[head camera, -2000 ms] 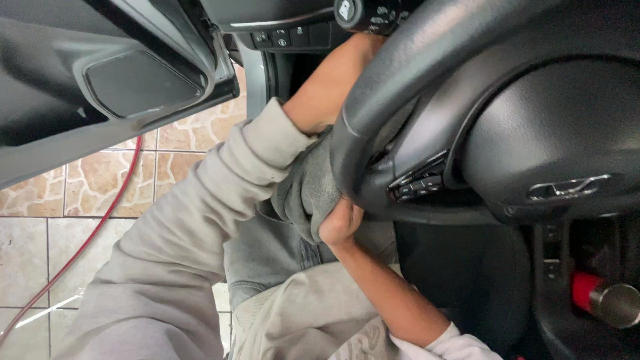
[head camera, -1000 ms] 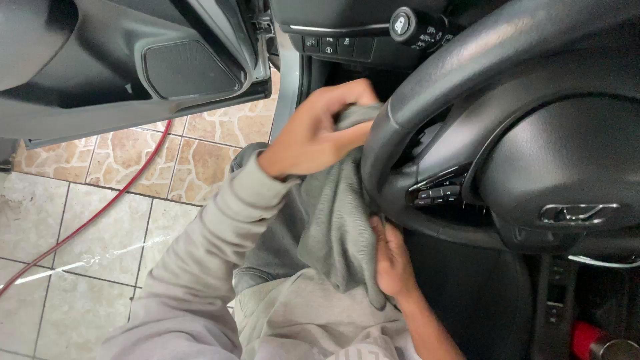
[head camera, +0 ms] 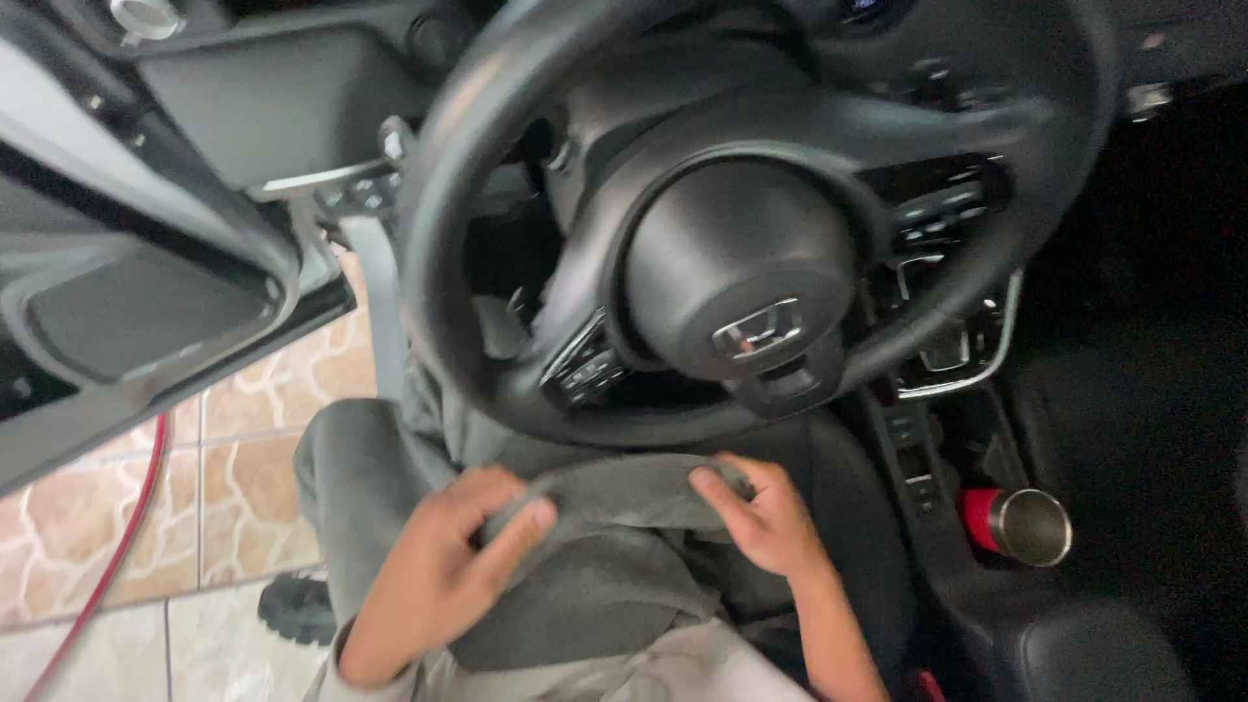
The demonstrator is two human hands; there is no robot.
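Note:
A grey-green cloth [head camera: 624, 497] stretches between my two hands over my lap, just below the rim of a black steering wheel [head camera: 624, 429]. My left hand [head camera: 453, 561] grips the cloth's left end, thumb on top. At the other end my right hand [head camera: 765, 517] pinches it between thumb and fingers. The cloth's lower part blends with my grey trousers, so its lower edge is hard to tell. Neither hand touches the wheel.
An open car door [head camera: 146, 302] stands at the left above the tiled floor [head camera: 263, 487], where a red hose [head camera: 132, 546] runs. A red cup with a metal rim [head camera: 985, 522] sits in the centre console at the right. My shoe [head camera: 297, 606] is at the lower left.
Both hands have come down from the left side of the steering wheel to my lap, with the cloth now spread between them. The view has swung right, showing more of the wheel.

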